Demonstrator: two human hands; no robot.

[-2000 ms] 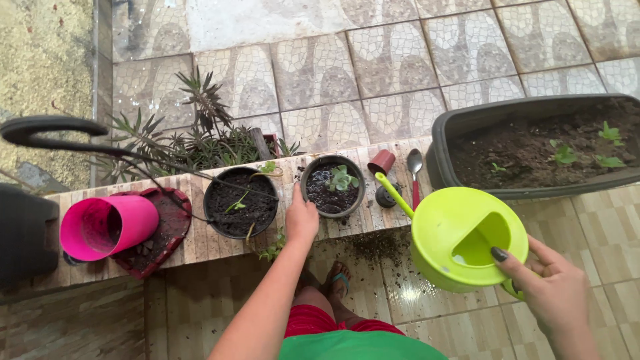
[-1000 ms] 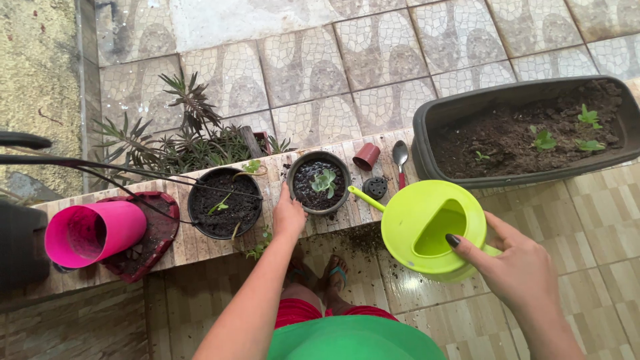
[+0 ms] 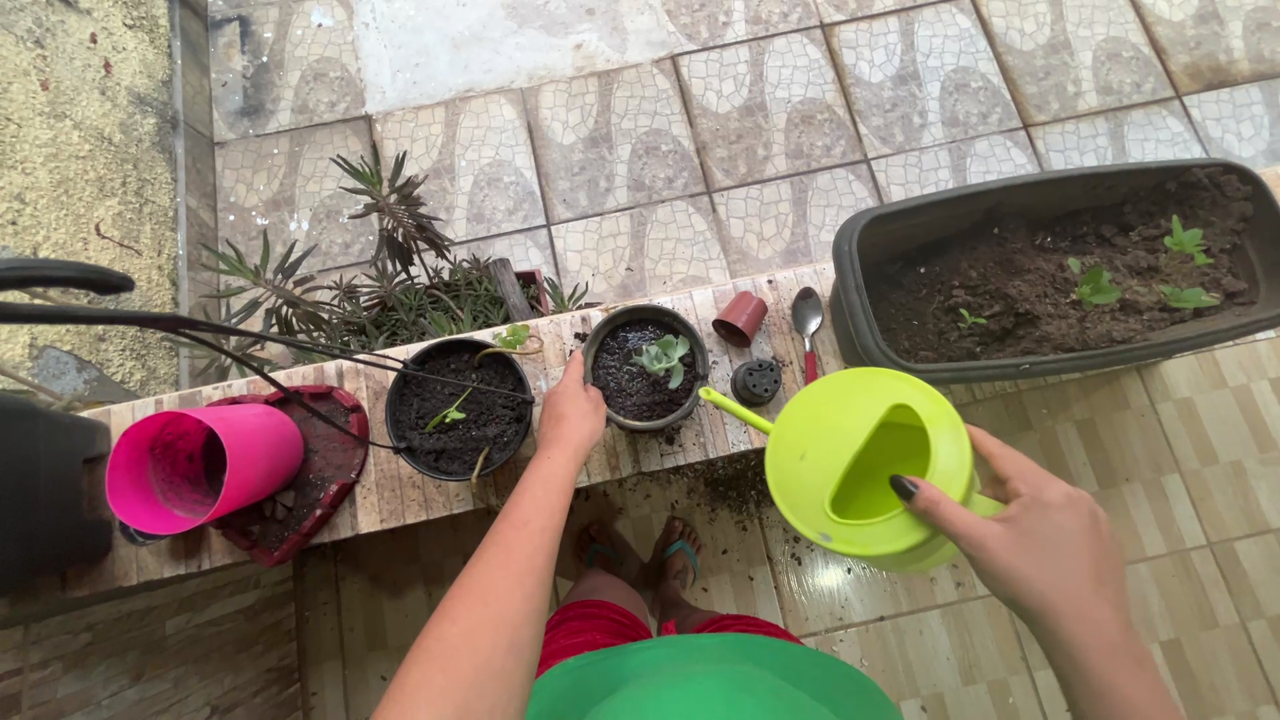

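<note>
My right hand (image 3: pixel 1040 540) holds a lime-green plastic watering can (image 3: pixel 870 470) over the near edge of the ledge. The can's spout (image 3: pixel 735 410) points left, its tip close to the rim of a small dark pot (image 3: pixel 645 425). Wet dark soil and a pale green succulent (image 3: pixel 664 360) fill that pot. My left hand (image 3: pixel 572 415) touches the left side of this pot with its fingertips; whether it grips the rim I cannot tell. Left of that hand stands a black hanging pot (image 3: pixel 460 470) with soil and a small green cutting (image 3: pixel 448 412).
Right of the succulent lie a small brown pot (image 3: pixel 740 319), a black perforated piece (image 3: pixel 756 382) and a red-handled spoon (image 3: pixel 808 325). A long dark planter (image 3: pixel 1040 372) with seedlings stands at right. A pink pot (image 3: pixel 205 467) lies on a dark red tray (image 3: pixel 340 440) at left.
The view has shifted slightly. The watering can stays in my right hand and its spout has come nearer the succulent's pot. My left hand remains at that pot's left side.
</note>
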